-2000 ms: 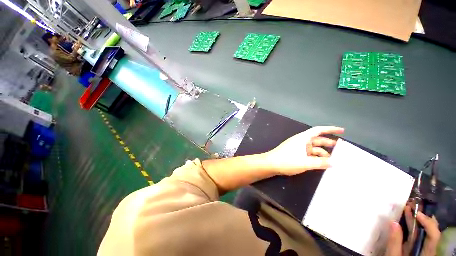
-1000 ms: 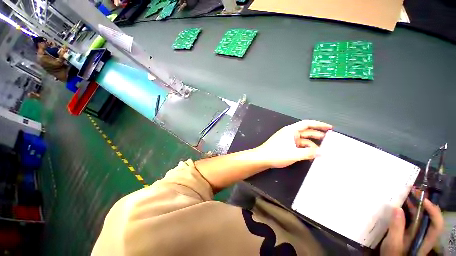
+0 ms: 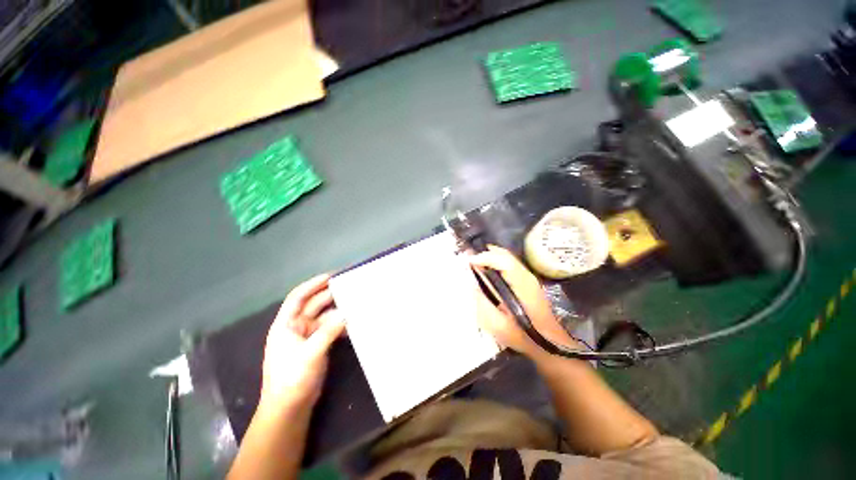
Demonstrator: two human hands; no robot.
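A white backing board [image 3: 413,323] lies tilted over the black mat in front of me. My left hand [image 3: 305,337] is at its left edge, with fingers curled at the upper left corner. My right hand [image 3: 512,300] is at its right edge and holds the soldering iron [image 3: 502,289], its metal tip pointing up and away past the board's upper right corner. Whether a circuit board lies under the white board is hidden.
Green circuit boards [image 3: 269,185] lie along the grey belt [image 3: 394,150]. A round cup [image 3: 566,242] and yellow block [image 3: 633,236] stand right of my right hand, beside a dark feeder box [image 3: 685,197]. A cable [image 3: 713,345] loops from it. Cardboard [image 3: 206,84] lies beyond.
The view has swung to the right, bringing the cup, yellow block and feeder box into view. My hands still hold the white board and iron.
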